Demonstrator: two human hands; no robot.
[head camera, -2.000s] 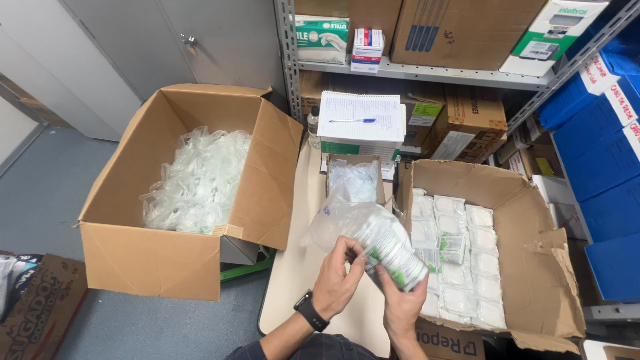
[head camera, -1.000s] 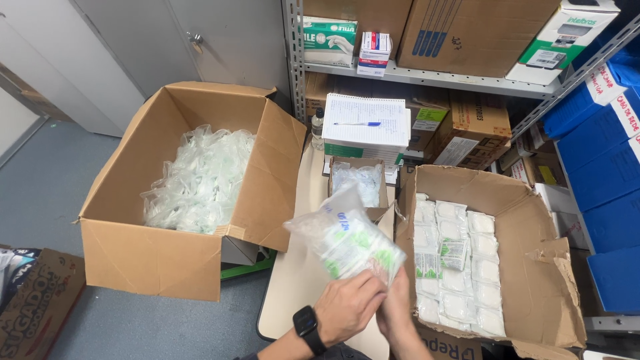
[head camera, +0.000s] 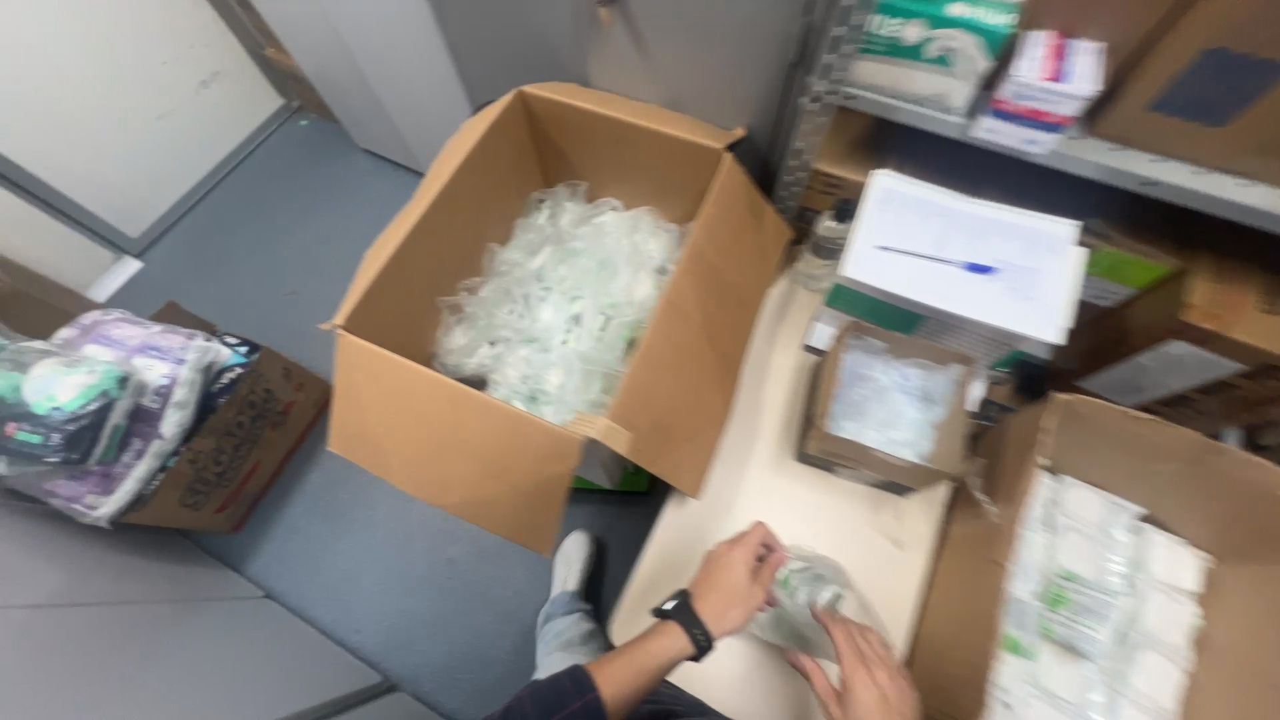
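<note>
My left hand (head camera: 738, 582), with a black smartwatch on the wrist, pinches the edge of a clear plastic bag with green print (head camera: 805, 590) above the cream tabletop. My right hand (head camera: 860, 665) rests against the bag's near right side, fingers spread; whether it grips is unclear. To the left, a large open cardboard box (head camera: 455, 430) holds many crumpled clear plastic packages (head camera: 570, 300). At the right, another open cardboard box (head camera: 1150, 440) holds rows of white packets (head camera: 1075, 590), some with green print. A small cardboard box (head camera: 820, 400) of clear plastic packets stands beyond my hands.
Papers (head camera: 960, 245) with a blue pen (head camera: 935, 260) lie on a stack behind the small box, beside a clear bottle (head camera: 825, 245). Metal shelving (head camera: 1120, 160) holds boxes above. On the floor at left, a printed carton (head camera: 250, 440) holds plastic-wrapped packs (head camera: 150, 390).
The bag, held up full of packets a second ago, is now low over the tabletop and looks smaller, partly covered by my hands. The view has swung left.
</note>
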